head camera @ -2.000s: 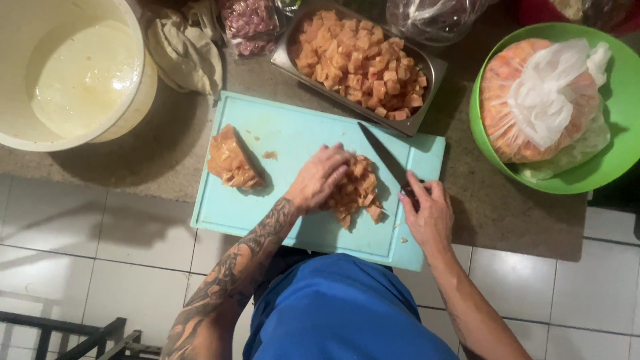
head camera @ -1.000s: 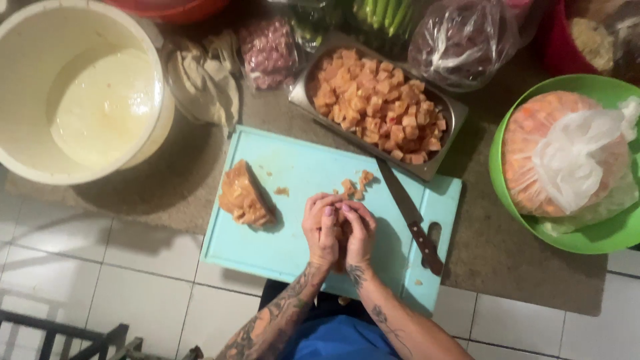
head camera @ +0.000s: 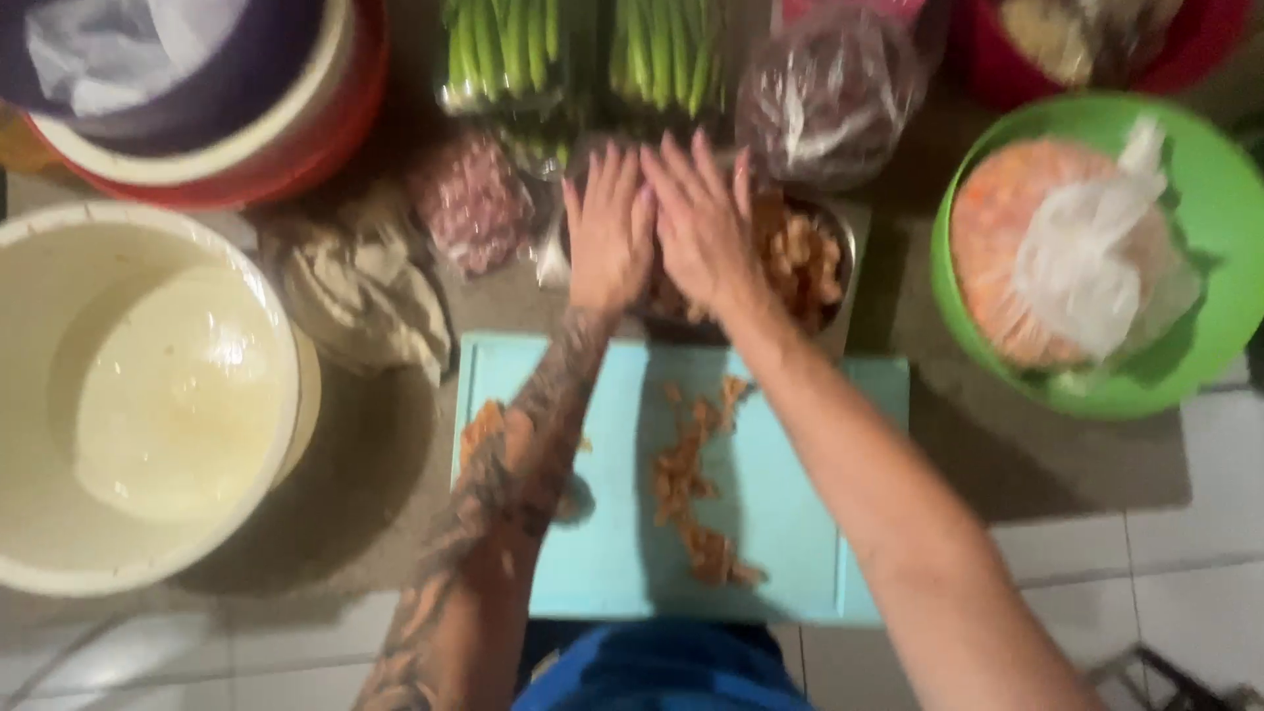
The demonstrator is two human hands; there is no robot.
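Observation:
My left hand (head camera: pixel 610 232) and my right hand (head camera: pixel 699 222) lie side by side, palms down, over a metal tray (head camera: pixel 847 247) of diced meat (head camera: pixel 798 259). Their fingers point to the tray's far edge; whether something is under the palms is hidden. Nearer to me is a light blue cutting board (head camera: pixel 790 494). Small meat pieces (head camera: pixel 691 474) trail down its middle, and a larger meat chunk (head camera: pixel 481 431) at its left is mostly hidden by my left forearm. The knife cannot be seen.
On the left stand a large cream tub (head camera: pixel 286 395), a crumpled cloth (head camera: pixel 365 286) and stacked basins (head camera: pixel 296 148). Bagged meat (head camera: pixel 474 202), packed green vegetables (head camera: pixel 504 44) and a plastic bag (head camera: pixel 829 99) lie behind the tray. A green bowl (head camera: pixel 1210 237) holds a filled bag (head camera: pixel 1037 247).
Both hands have moved from the cutting board to the tray. A second ago they were cupped together over cut meat, with the knife lying on the board's right side. The view has shifted.

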